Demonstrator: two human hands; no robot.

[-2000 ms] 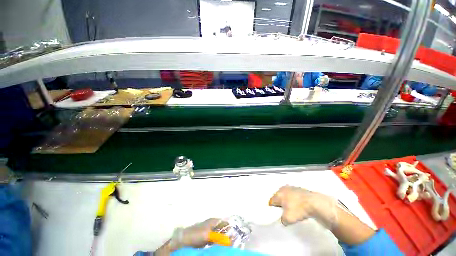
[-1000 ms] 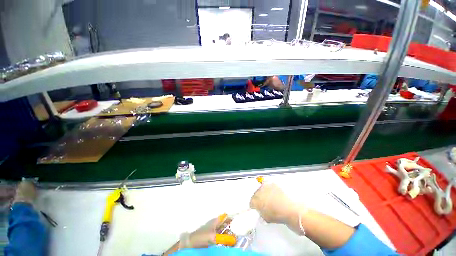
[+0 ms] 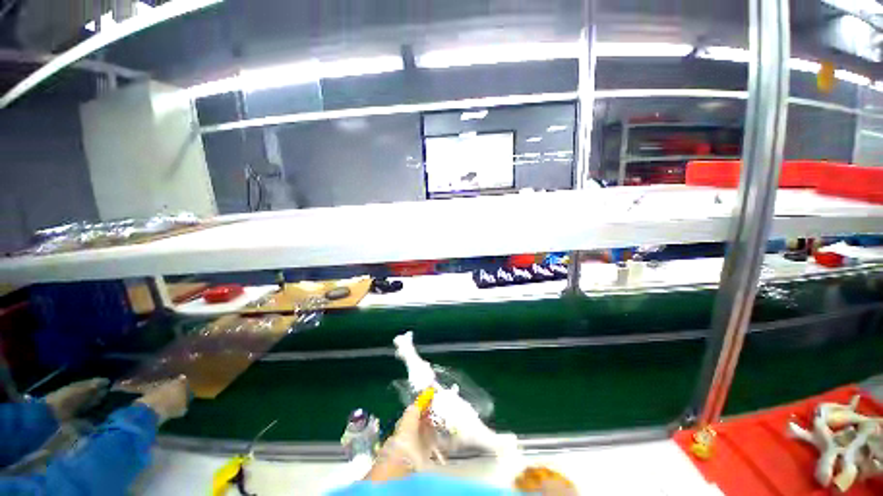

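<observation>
My left hand [image 3: 411, 441], with an orange finger cot, is raised above the bench's far edge, seen against the green belt. It holds a clear plastic shell [image 3: 471, 389] together with a long, white, crumpled piece [image 3: 455, 412], perhaps a wipe. The white piece reaches from the upper left down towards my right hand. My right hand [image 3: 544, 480] is blurred and mostly cut off by the bottom edge. Its fingers and any grip cannot be made out.
A clear bottle [image 3: 360, 434] stands at the bench edge. A yellow air gun [image 3: 229, 475] lies left. A red tray [image 3: 745, 455] with white branched parts [image 3: 840, 441] is right, by a metal post [image 3: 745, 242]. Another person's hands [image 3: 167, 397] reach in from the left. A shelf [image 3: 387, 232] crosses above.
The view has tilted up. My left hand has lifted the shell and white piece from low over the bench. My right hand has dropped to the bottom edge. The other person's hands have reached further in.
</observation>
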